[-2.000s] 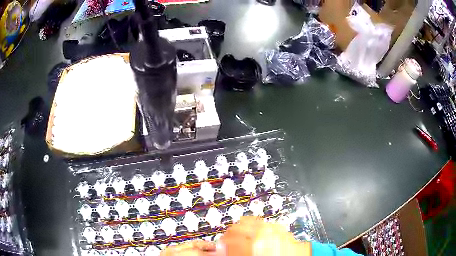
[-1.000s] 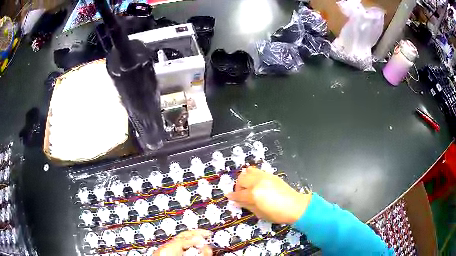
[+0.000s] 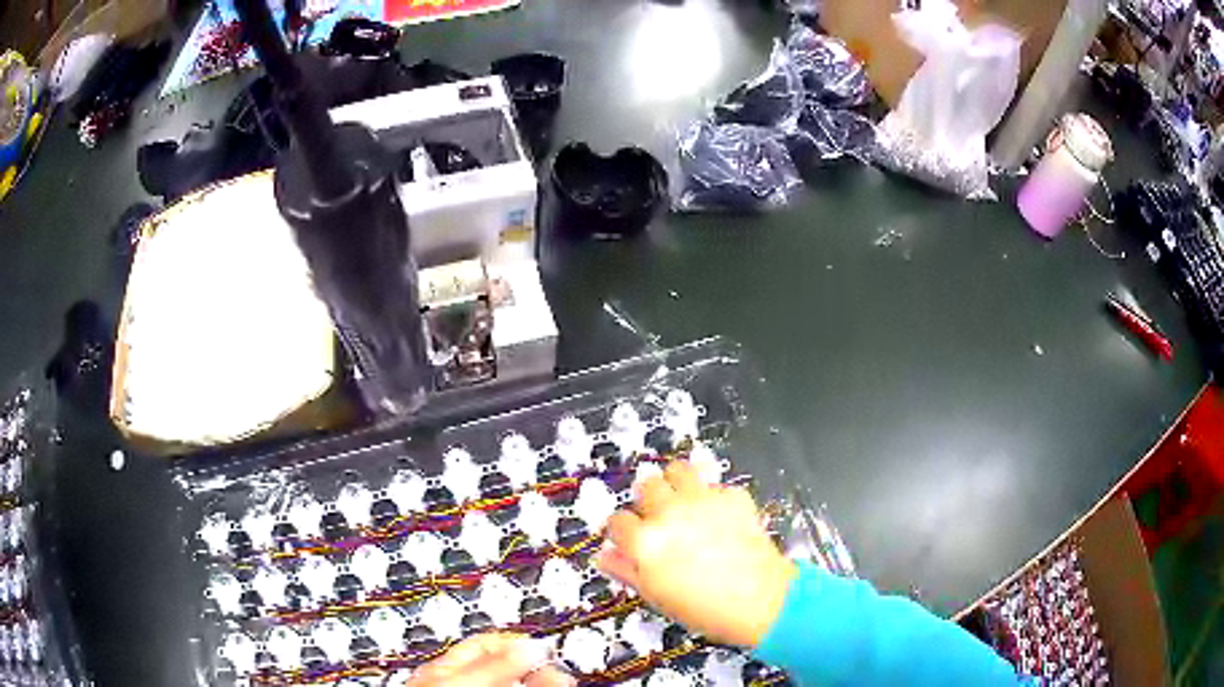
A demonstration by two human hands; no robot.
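Note:
A clear blister tray point(image 3: 463, 436) lies in front of me, with rows of white caps point(image 3: 458, 472) over dark units. Red, yellow and dark wires point(image 3: 403, 519) run along the rows. My right hand point(image 3: 701, 548), in a blue sleeve, is over the tray's right side with its fingertips down on the white caps of the upper rows. What lies under the fingers is hidden. My left hand point(image 3: 486, 663) is at the bottom edge, partly cut off, over the lower rows. Its fingers are bunched near a white cap; I cannot tell if it holds one.
A black electric screwdriver point(image 3: 352, 269) hangs above the tray's back edge, before a white screw feeder point(image 3: 526, 315). A carton of white parts point(image 3: 222, 315) stands left. Bagged parts point(image 3: 738, 161), a pink-purple bottle point(image 3: 1064, 175) and a red-handled tool point(image 3: 1140, 326) lie beyond. A carton point(image 3: 1121, 591) is lower right.
My right hand came up from the tray's lower part and now sits slightly lower than one second ago, fingers still on the caps. My left hand remains at the bottom edge. The view has shifted slightly.

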